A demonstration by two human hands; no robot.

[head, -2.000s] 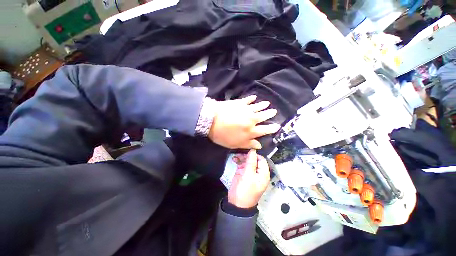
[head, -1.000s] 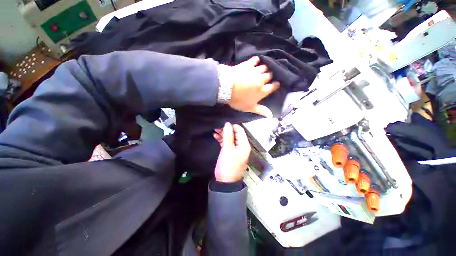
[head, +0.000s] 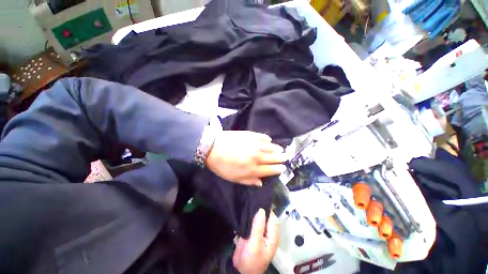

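Observation:
Dark cloth [head: 289, 104] lies bunched on the white table and runs down past the machine's front to my lap. My left hand [head: 243, 158] lies palm down on the cloth, fingers extended towards the needle area [head: 291, 160] of the white overlock machine [head: 356, 144]. My right hand [head: 257, 246] is lower, near the bottom edge, with its fingers at the edge of the hanging cloth; its grip is partly hidden. The cloth under my left palm is hidden.
Orange tension knobs [head: 374, 211] are on the machine front. Dark red snips [head: 314, 265] lie below, near the bottom edge. A control box with a green panel [head: 81, 29] stands back left. More dark cloth [head: 460, 230] is at right.
My left hand moved up and away from the needle, then came back down beside it. My right hand moved down, away from the needle. The white surface between the hands is now covered.

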